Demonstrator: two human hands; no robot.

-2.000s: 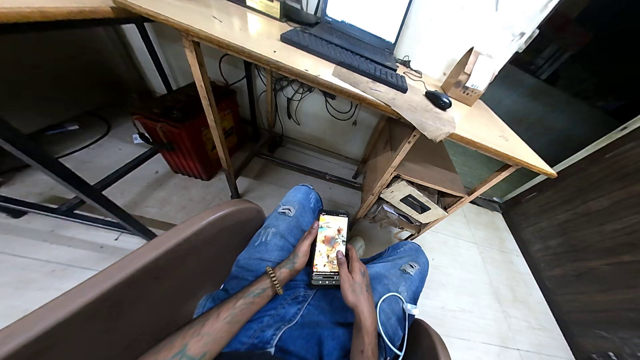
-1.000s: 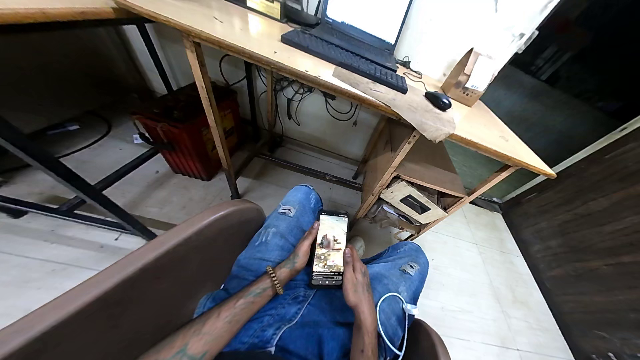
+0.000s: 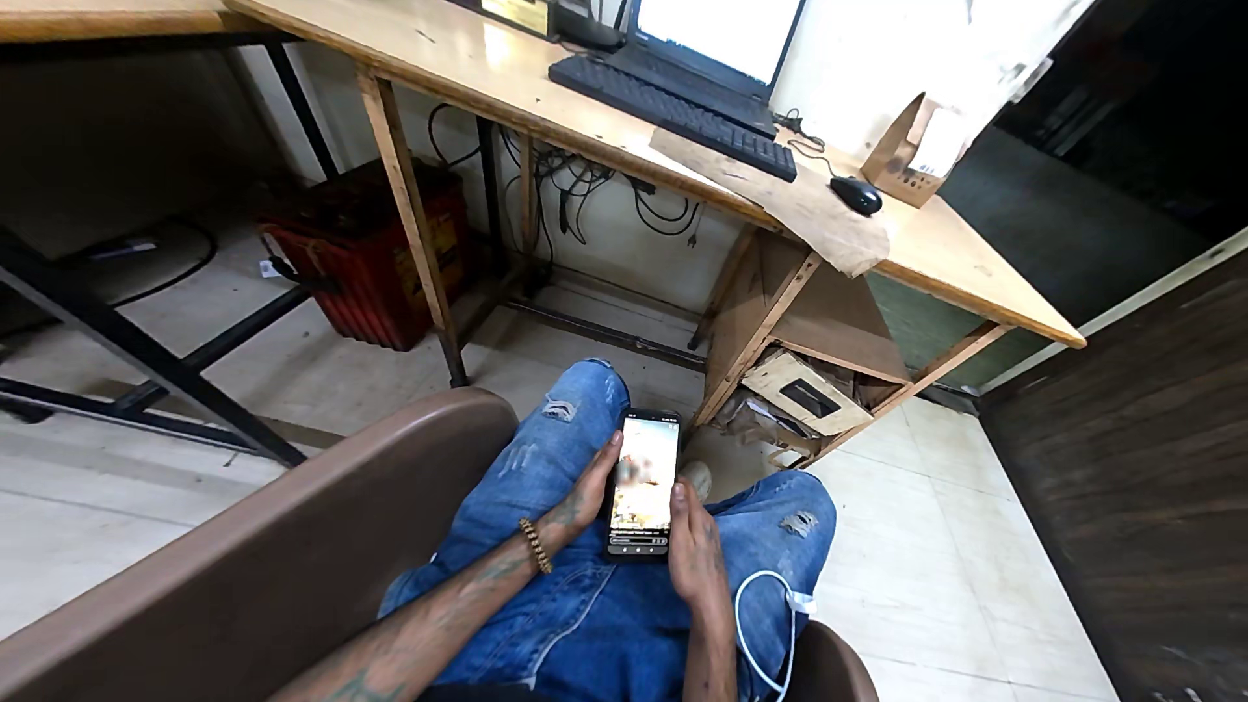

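Note:
A smartphone (image 3: 644, 483) with a lit screen stands between my two hands above my lap, its lower end toward me. My left hand (image 3: 585, 492) grips its left edge, and a beaded bracelet (image 3: 535, 546) circles that wrist. Against the phone's lower right edge rests my right hand (image 3: 696, 546), thumb and fingers close together. Ripped blue jeans (image 3: 624, 624) cover my legs. A white cable (image 3: 743, 609) loops over my right thigh; where its ends lead is hidden.
Ahead stands a wooden desk (image 3: 960, 258) with a laptop (image 3: 717, 49), a black keyboard (image 3: 673, 112), a mouse (image 3: 856, 195) and a cardboard box (image 3: 902, 161). Beneath are tangled cables (image 3: 585, 185), a red battery-like case (image 3: 375, 283) and a shelf (image 3: 843, 322). A brown chair armrest (image 3: 292, 517) is at left.
The picture on the phone screen has changed. My right thumb, earlier over the screen's lower right part, is now at the phone's right edge. My left hand has stayed in place.

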